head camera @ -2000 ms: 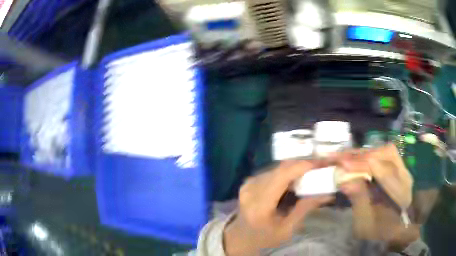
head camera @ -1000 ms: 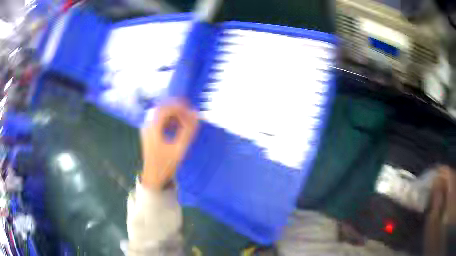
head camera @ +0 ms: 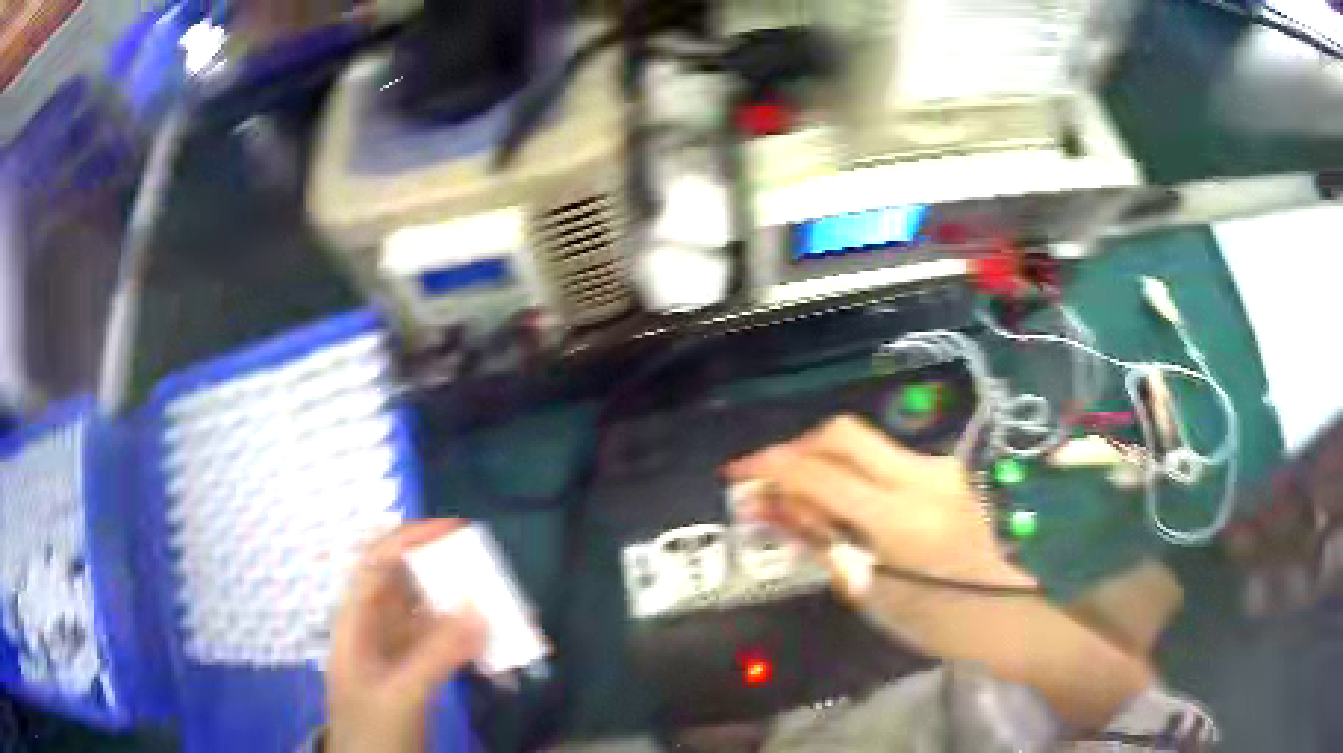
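My left hand (head camera: pixel 390 640) holds a white power adapter (head camera: pixel 479 596) by its side, left of the black test fixture box (head camera: pixel 670 669). The adapter's pins seem to point down right. My right hand (head camera: pixel 913 530) is over the white socket outlet (head camera: pixel 678 574), its fingertips on a second white adapter (head camera: pixel 756 508) at the right part of the outlet. The pale plug of the output test lead (head camera: pixel 850 568) shows under the right palm, its dark cable running right. It is not mated to either visible adapter. Fingers hide part of the second adapter.
A blue tray (head camera: pixel 410 441) with rows of adapters is at left, a second blue tray (head camera: pixel 103 589) beyond it. A beige vented box (head camera: pixel 354 191) and a cream instrument with blue display (head camera: pixel 1060 184) stand behind. Coiled white cables (head camera: pixel 1222 441) and green buttons (head camera: pixel 1024 522) are at right.
The view swung left over the trays, then back right. My left hand moved from the trays to beside the fixture and now holds an adapter. My right hand is now at the outlet.
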